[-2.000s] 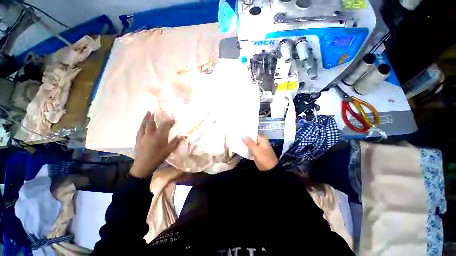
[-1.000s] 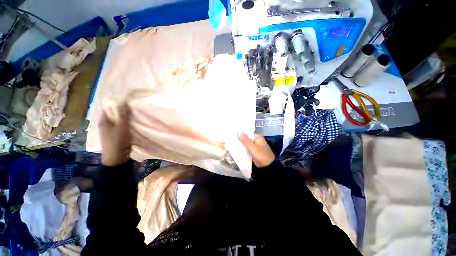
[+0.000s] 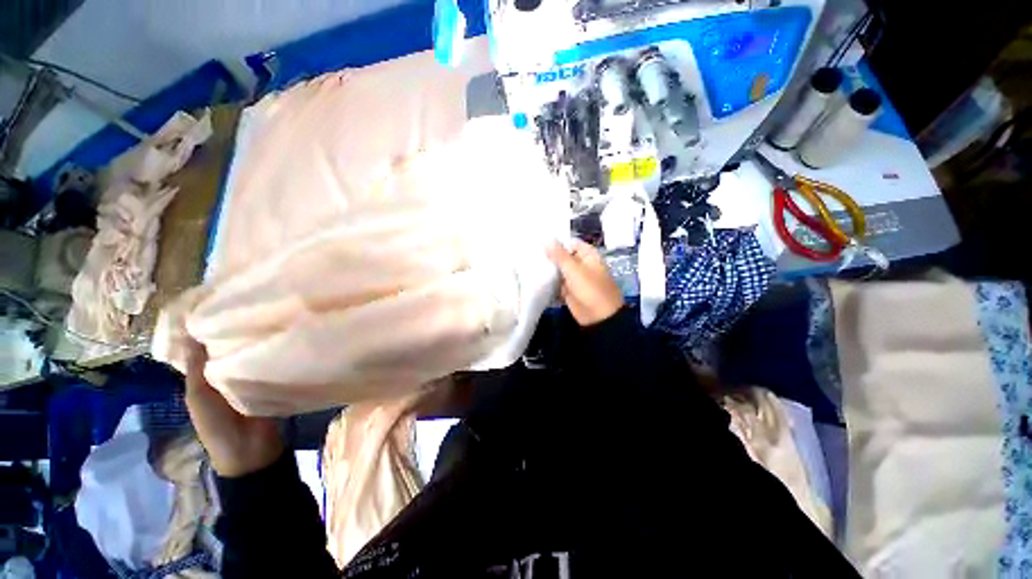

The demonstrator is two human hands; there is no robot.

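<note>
A pale peach fabric panel [image 3: 351, 305] stretches between my hands over the table's front edge, washed out to white near the machine. My left hand [image 3: 226, 413] holds its far left end, the fingers partly hidden by the cloth. My right hand [image 3: 586, 283] pinches its right edge just below the needle area. A wide peach sheet [image 3: 351, 136] lies flat under and behind it. The white overlock or coverstitch machine [image 3: 679, 79] with a blue panel stands right of the cloth. The needle area is overexposed and unclear.
Red and orange scissors [image 3: 817, 215], thread cones [image 3: 837, 127] and checked fabric [image 3: 719, 283] lie right of the machine. A white strip [image 3: 651, 262] hangs at its front. Stacked panels [image 3: 922, 418] are at right, crumpled peach pieces [image 3: 119, 243] far left. Peach cloth [image 3: 368, 481] hangs below the table.
My left hand has moved left and down, drawing the panel out wide to the left. My right hand has moved slightly up and stays at the right edge. The view has shifted slightly.
</note>
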